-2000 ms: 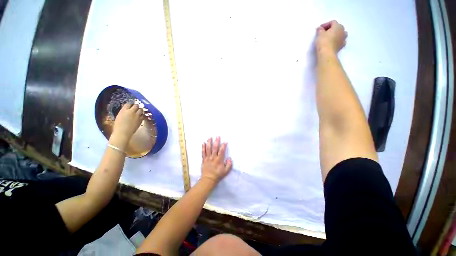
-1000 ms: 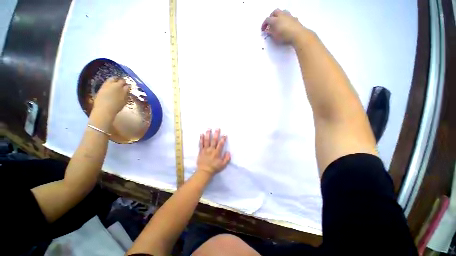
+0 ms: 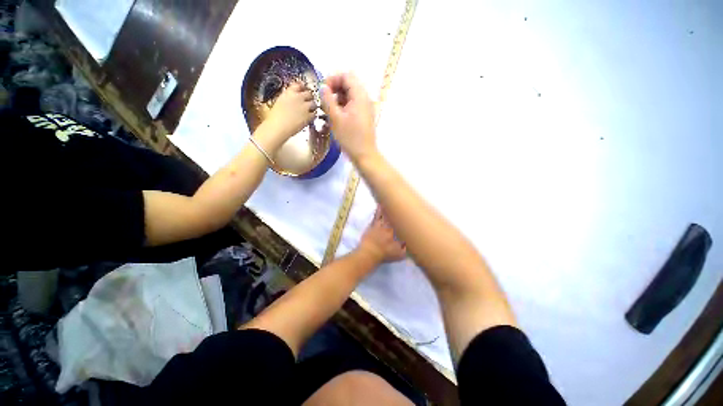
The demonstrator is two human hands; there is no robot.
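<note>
My right hand (image 3: 350, 115) is over the right rim of the oval blue tin (image 3: 323, 164), its fingers curled close together; whether they hold a pin is too small to tell. The tin stands on the white cloth (image 3: 507, 198), with dark and silvery pins (image 3: 287, 65) inside. My left hand (image 3: 384, 240) lies palm down on the cloth near its front edge, partly hidden under my right forearm. The yellow tape measure (image 3: 394, 59) runs across the cloth between the tin and my left hand, passing behind my right hand or wrist.
Another person's hand (image 3: 293, 109) is in the tin, the arm coming from the left. A black weight (image 3: 670, 279) lies on the cloth at right. A phone-like object (image 3: 162, 94) lies on the brown table (image 3: 170, 40). A metal rail (image 3: 701, 381) shows bottom right. Pale cloth (image 3: 131, 317) lies below.
My right hand has moved left and nearer, from the far part of the cloth to the tin. My left hand stays on the cloth. The view has turned and shifted.
</note>
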